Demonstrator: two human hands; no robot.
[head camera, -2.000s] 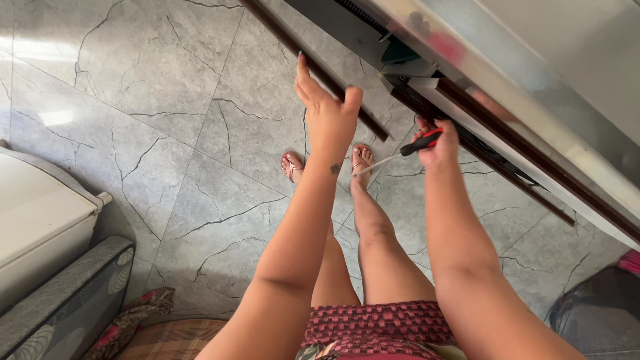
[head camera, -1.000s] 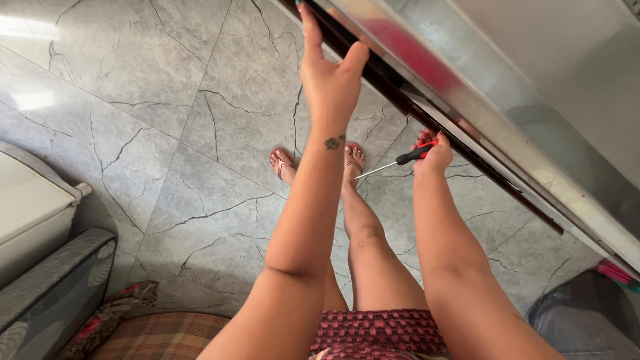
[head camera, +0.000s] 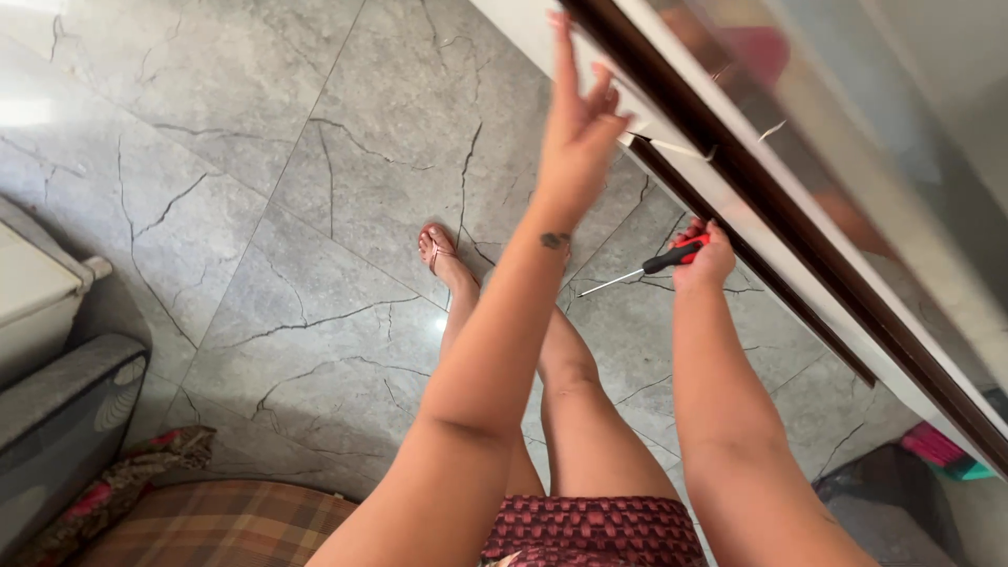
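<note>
My right hand (head camera: 703, 256) is closed round the black and red handle of a screwdriver (head camera: 667, 258), its metal shaft pointing left and down over the floor. The fingers of that hand also reach the dark brown edge strip of a white panel or drawer front (head camera: 811, 323). My left hand (head camera: 581, 130) is raised beside the upper white panel, its fingers spread and somewhat blurred; whether they touch the panel is unclear. A second dark brown strip (head camera: 756, 185) runs diagonally along the cabinet-like furniture, which has a glossy, reflecting front (head camera: 874, 181).
Grey marble-patterned tiles (head camera: 315, 260) form the floor around my feet. At the left are a white appliance or box (head camera: 39, 291) and a grey padded piece (head camera: 71, 417). A plaid cushion (head camera: 213, 520) lies below. Dark plastic (head camera: 890, 488) and a pink item (head camera: 933, 445) lie at lower right.
The furniture's lower panel, open at an angle two seconds ago with its inside showing, is now nearly flush with the front. My left hand has come off the dark strip and its fingers have spread.
</note>
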